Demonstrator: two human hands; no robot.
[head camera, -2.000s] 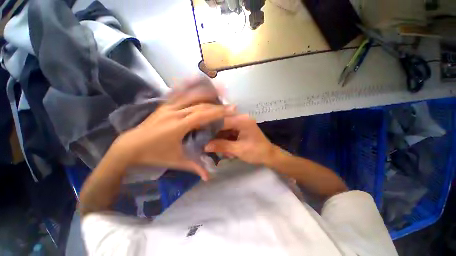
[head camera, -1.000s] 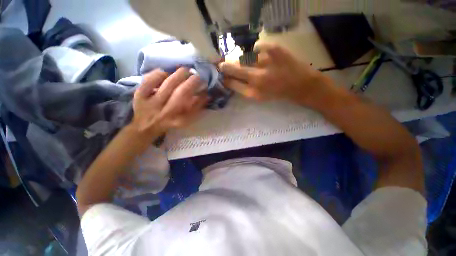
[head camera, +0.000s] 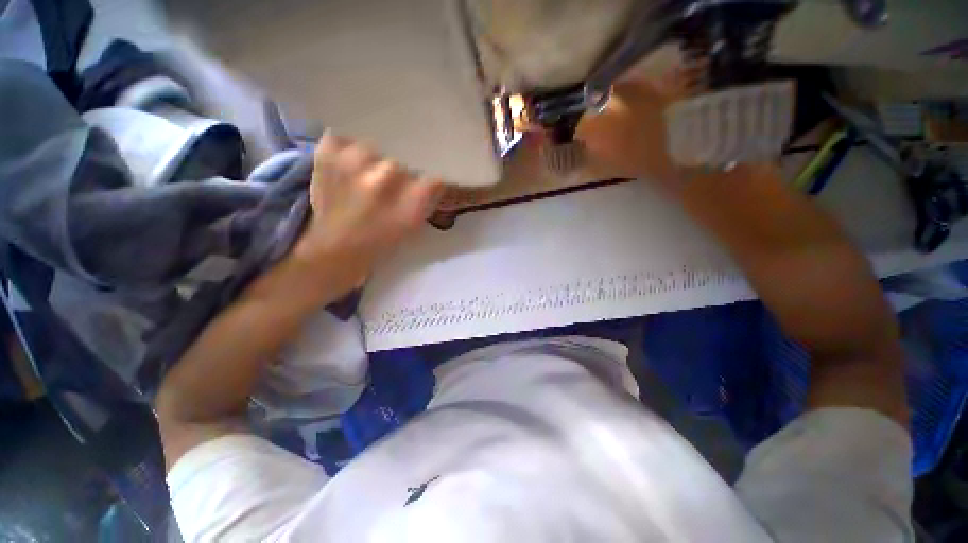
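The grey-blue garment (head camera: 149, 228) lies heaped at the left, with a pale panel (head camera: 159, 138) on it. The cream-white sewing machine head (head camera: 361, 74) covers the upper middle. My left hand (head camera: 366, 202) is at the garment's right end, its fingers partly behind the machine head; cloth shows beside it, but its grip is hidden. My right hand (head camera: 637, 133) is right of the lit needle area (head camera: 512, 119), partly hidden behind machine parts and the pale ribbed block (head camera: 730, 124). What its fingers touch cannot be seen.
A printed scale (head camera: 552, 302) runs along the table's front edge. Black-handled scissors (head camera: 936, 207) and a yellow-green tool (head camera: 823, 159) lie at the right. A dark pad (head camera: 812, 101) is partly hidden. Blue baskets (head camera: 690, 361) are below the table.
The view has shifted so the machine head now covers much of the upper middle. Both hands, brought from the lap to the machine, are now partly behind it. The small cloth part is mostly hidden.
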